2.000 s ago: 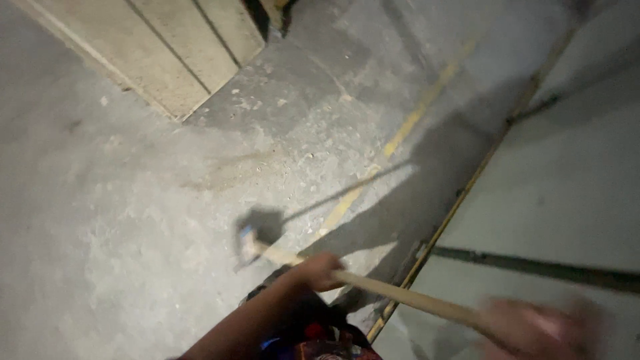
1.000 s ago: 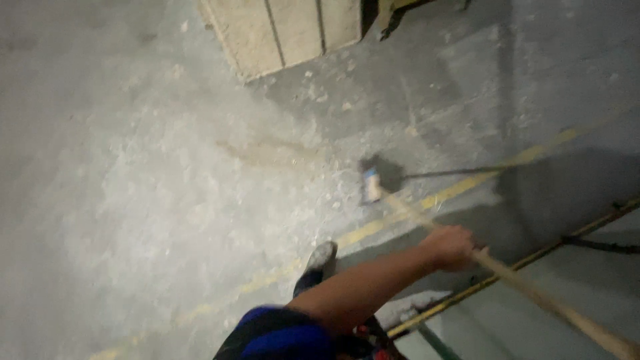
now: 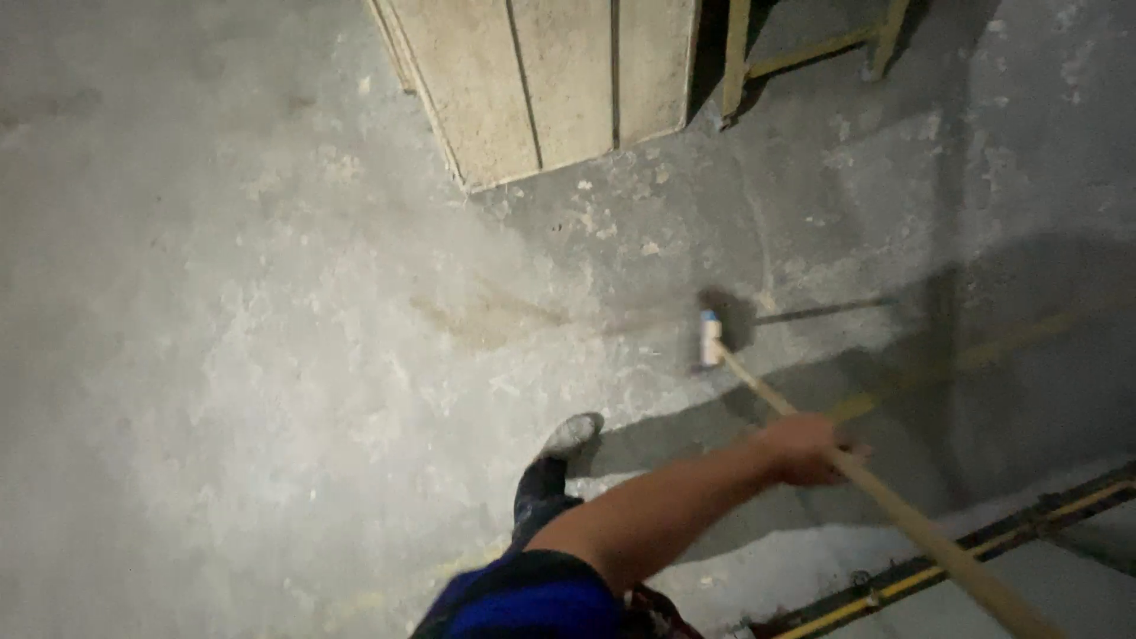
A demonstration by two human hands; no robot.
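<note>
My left hand [image 3: 806, 449] is closed around the wooden handle of a long-handled broom [image 3: 919, 528], partway along it. My bare forearm reaches across from a blue and black sleeve at the bottom. The small pale broom head [image 3: 712, 339], blue at one end, is at the floor beyond my hand, and its bristles are blurred. The handle slants down to the lower right and leaves the frame there. My right hand is out of view. Left of the broom head, a brownish streak [image 3: 497, 319] marks the grey concrete floor.
A pale panelled box or cabinet [image 3: 568, 84] stands at the top centre, beside a yellowish metal frame with legs [image 3: 808, 55]. My shoe [image 3: 572, 435] is on the floor. A faded yellow line [image 3: 856, 406] crosses the floor. A dark and yellow edge [image 3: 923, 581] runs along the lower right.
My right hand, seen on the handle two seconds ago, has left the view. The view has shifted, showing more of the cabinet and metal frame than one second ago. My left hand keeps hold of the handle.
</note>
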